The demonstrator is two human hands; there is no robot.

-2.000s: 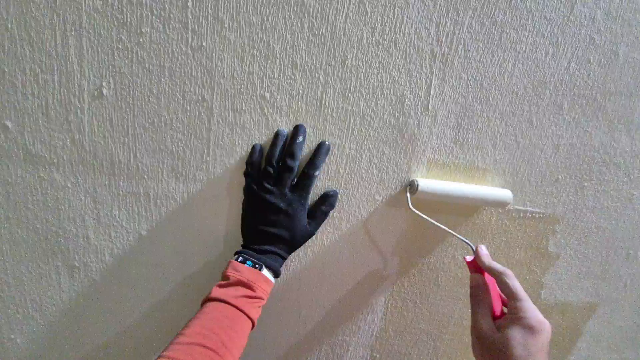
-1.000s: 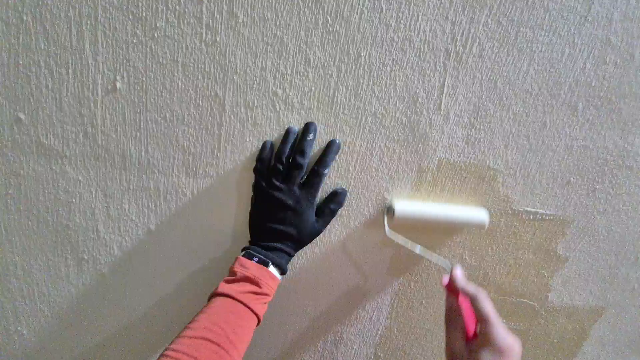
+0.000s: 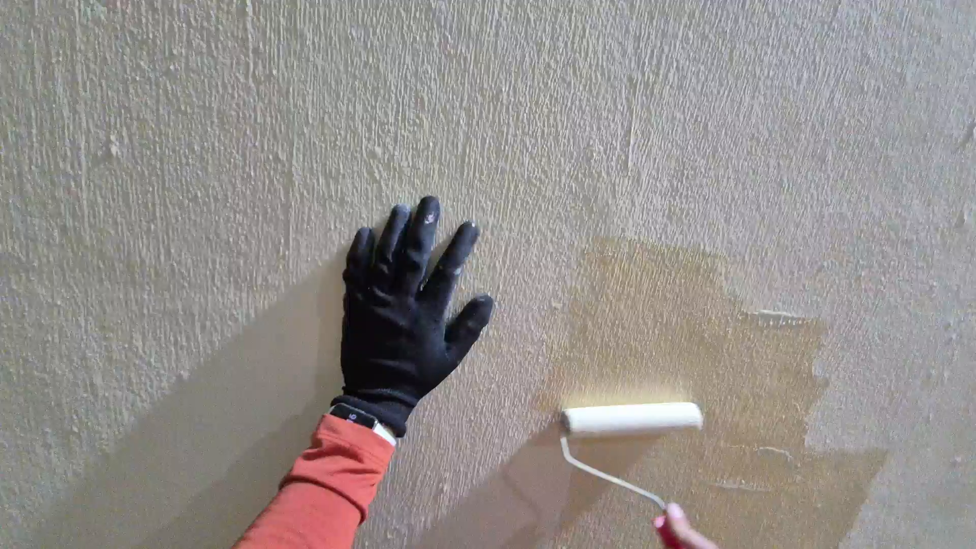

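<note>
My left hand [image 3: 404, 320], in a black glove with small pale specks, lies flat with spread fingers on the textured wall [image 3: 534, 137]. My right hand [image 3: 682, 531], ungloved and mostly cut off by the bottom edge, holds the red handle [image 3: 665, 532] of a small paint roller. The roller's white sleeve [image 3: 633, 418] lies level against the wall, right of and below my left hand, joined to the handle by a bent metal frame [image 3: 614, 480]. Around and above the sleeve is a darker, tan coated patch [image 3: 686, 335] with ragged edges.
Thin pale ridges [image 3: 778, 315] stand out at the patch's right side. Shadows of both arms fall on the wall, down and to the left. A smartwatch [image 3: 354, 415] sits on my left wrist above an orange-red sleeve [image 3: 320, 488].
My right hand and the roller have moved down the wall. The darker patch where the roller was is now uncovered. My left hand stays spread on the wall.
</note>
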